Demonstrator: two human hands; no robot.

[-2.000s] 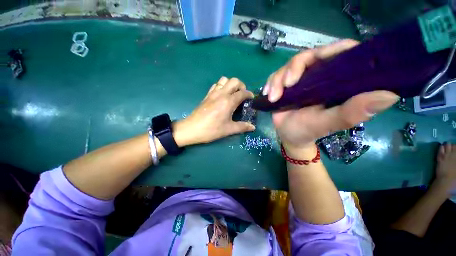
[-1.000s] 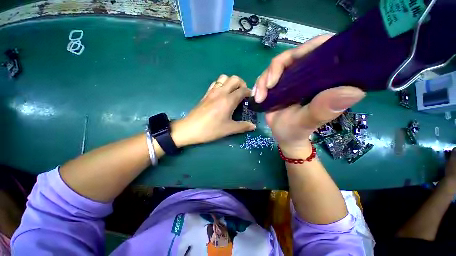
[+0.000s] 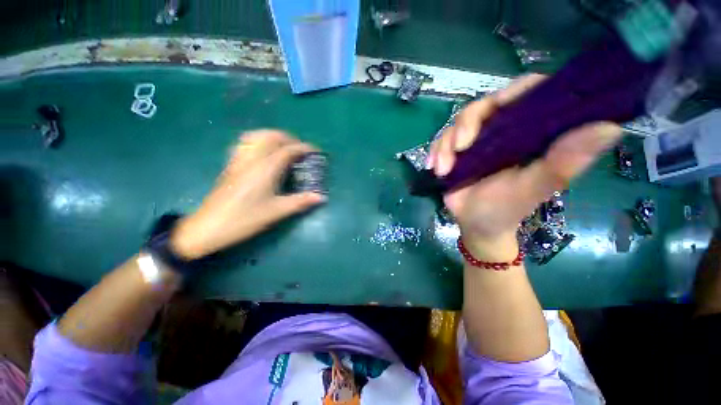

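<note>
My left hand (image 3: 251,190), blurred, holds a small dark circuit board module (image 3: 309,173) between thumb and fingers, left of the screws. My right hand (image 3: 506,174) grips the large dark purple electric screwdriver (image 3: 553,103), tilted, its black nose (image 3: 425,182) pointing down left, apart from the held module. Small silver-blue screws (image 3: 397,234) lie scattered on the green bench between my hands. A heap of modules (image 3: 547,229) lies right of my right wrist, partly hidden by it. Another module (image 3: 414,155) shows beside the screwdriver nose, partly covered by my right fingers.
A light blue box (image 3: 318,47) stands at top centre by the worn whitish strip (image 3: 198,54), with black rings (image 3: 379,73) and a module (image 3: 411,84) beside it. White ring frames (image 3: 144,101) and a dark module (image 3: 50,126) lie left. Another box (image 3: 688,150) is at right.
My left hand has moved left with the module, away from the screwdriver nose. The right hand and screwdriver have shifted slightly right and down. A module now shows beside the nose.
</note>
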